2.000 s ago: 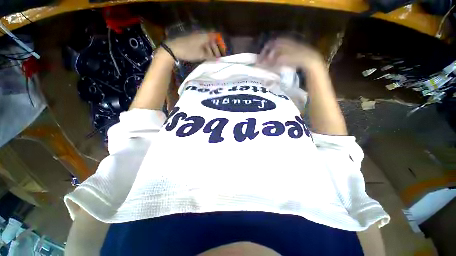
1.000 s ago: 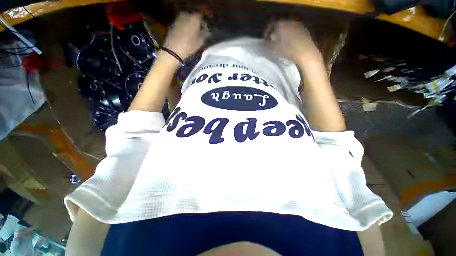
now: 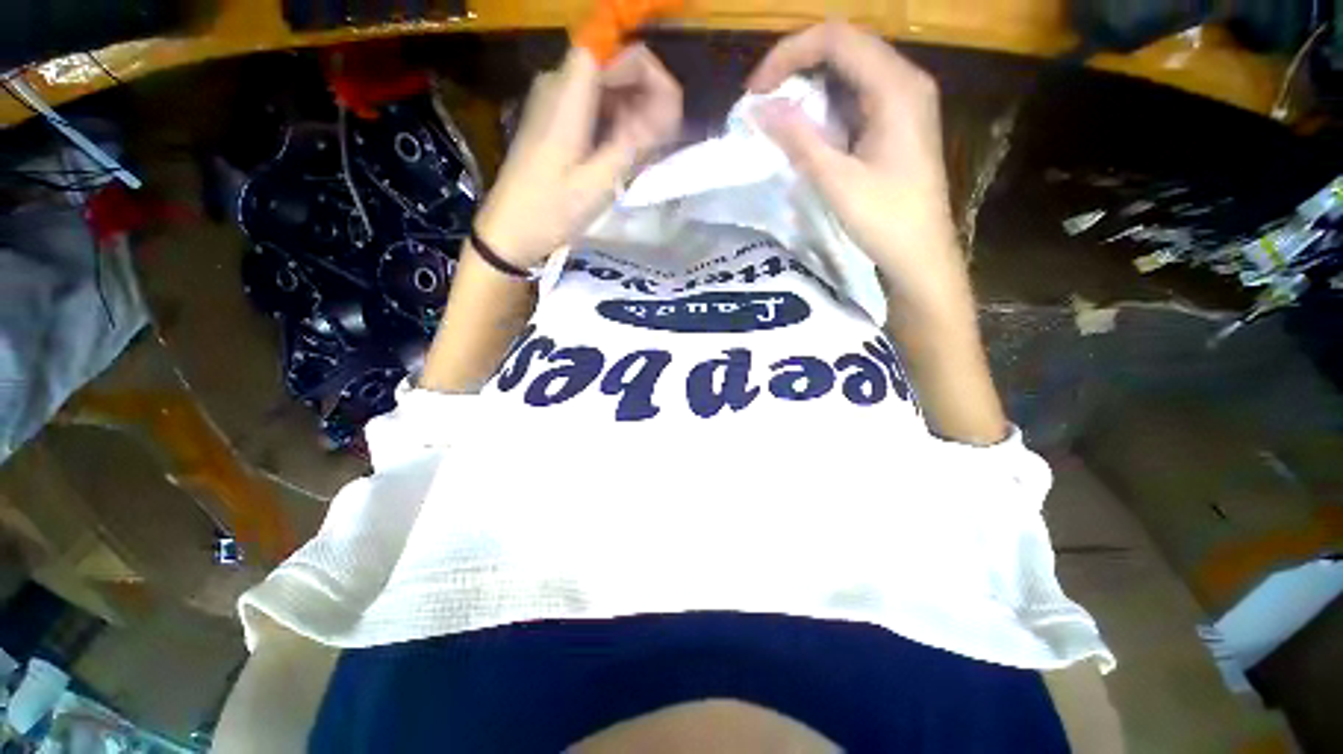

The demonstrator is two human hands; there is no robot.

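My left hand point(image 3: 597, 140) is raised near the bench edge, with an orange finger cot point(image 3: 616, 21) on a fingertip. Its other fingers are curled and blurred, and I see no part in it. My right hand point(image 3: 869, 140) is to its right and pinches white fabric point(image 3: 781, 111) between thumb and fingers. The fabric hangs just above the printed front of my white shirt point(image 3: 692, 501); I cannot tell if it is a separate cloth or the shirt itself. The hands are apart.
The orange-yellow bench edge point(image 3: 825, 15) curves across the top. Black round housings point(image 3: 332, 221) are heaped below it at the left, with a red item point(image 3: 376, 89) above them. Pale scraps point(image 3: 1281, 251) lie at the right. Grey plastic or cloth point(image 3: 59, 309) hangs at the far left.
Both hands have come up and nearer, into clearer view. The orange finger cot now points up over the bench edge. White fabric now shows pinched in my right hand.
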